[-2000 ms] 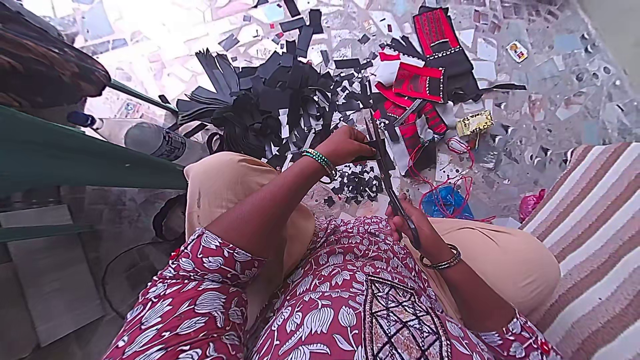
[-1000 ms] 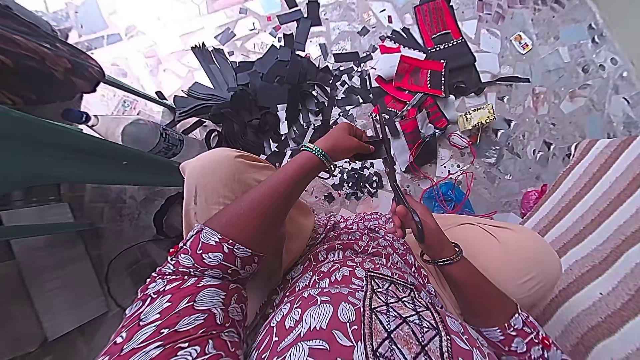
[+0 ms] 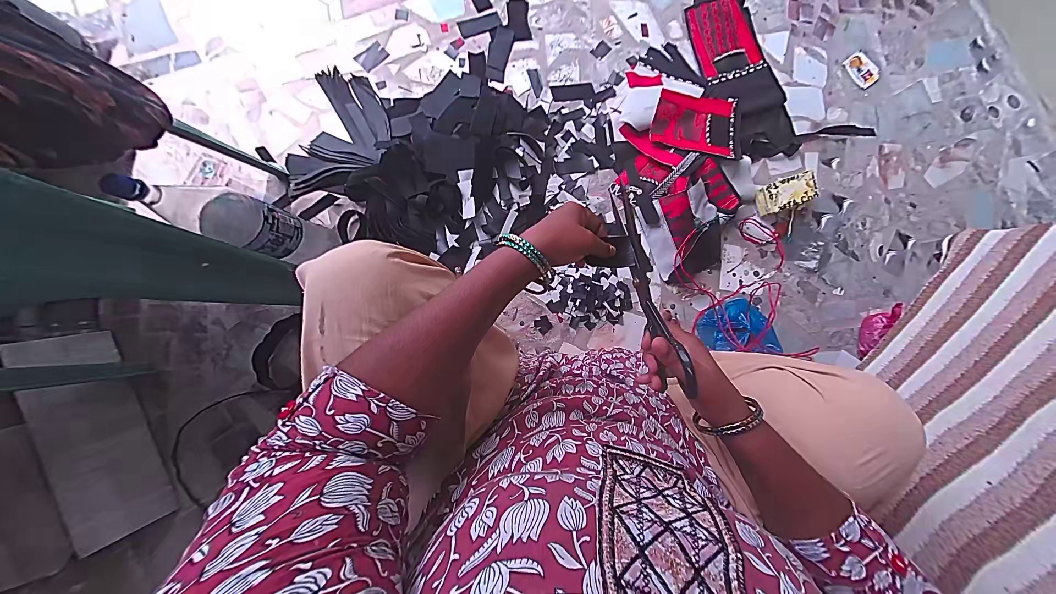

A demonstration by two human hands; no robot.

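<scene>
My left hand pinches a small black strip between thumb and fingers. The long blades of the black-handled scissors point away from me and lie at the strip's right end; the blades look parted. My right hand is closed around the scissor handles. Below the strip, on the floor, is a small heap of cut black pieces. Beyond my left hand spreads a big pile of black strips. Red and black trimmed fabric pieces lie past the scissor tips.
A plastic bottle lies at the left beside a green bar. Right of the scissors are a blue plastic bag, tangled red cord and a yellow packet. A striped textile covers the right side.
The scissor blades looked closer together one second ago and are parted now. Both hands have stayed in nearly the same place.
</scene>
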